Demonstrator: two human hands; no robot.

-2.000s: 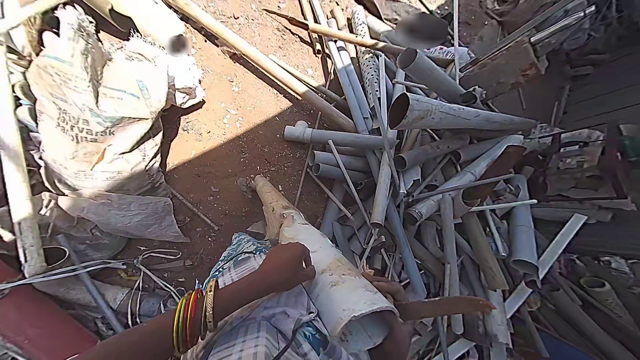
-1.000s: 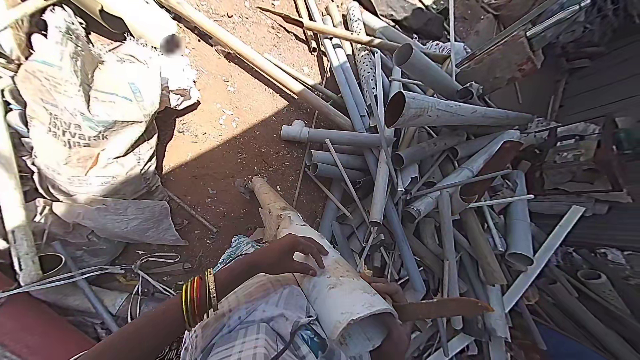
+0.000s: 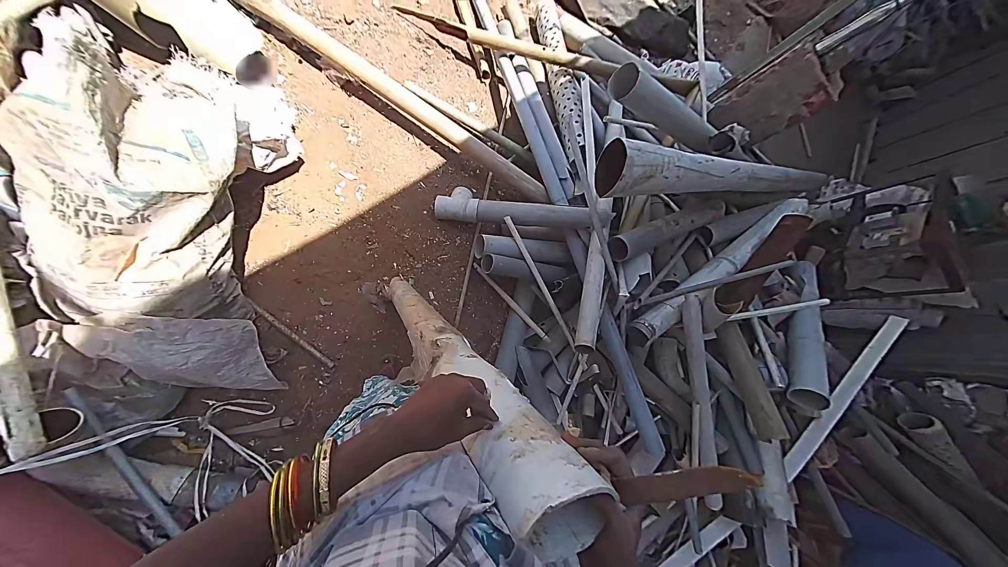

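Note:
A large white plastic pipe [image 3: 524, 445], stained brown and narrowing to a crumpled far end, lies slanted over a plaid cloth [image 3: 425, 504] at my lap. On its upper side rests my left hand [image 3: 449, 409], fingers curled together, bangles on the wrist; nothing shows in the fingers, and the palm is hidden. My right hand [image 3: 602, 465] is at the pipe's right side near the wide open mouth, partly hidden by the pipe. It holds a flat brown strip or blade [image 3: 685, 484] that points right; the exact kind cannot be told.
A large heap of grey plastic pipes [image 3: 543, 213] and offcuts fills the right side. Bulging woven sacks [image 3: 118, 205] stand at the left, with white straps [image 3: 236, 433] below them. A long pale pole [image 3: 378, 79] lies across the reddish dirt ground [image 3: 339, 260].
My left hand's fingers, spread over the white pipe a second ago, are now curled together. My right hand stays by the pipe's mouth with the brown strip.

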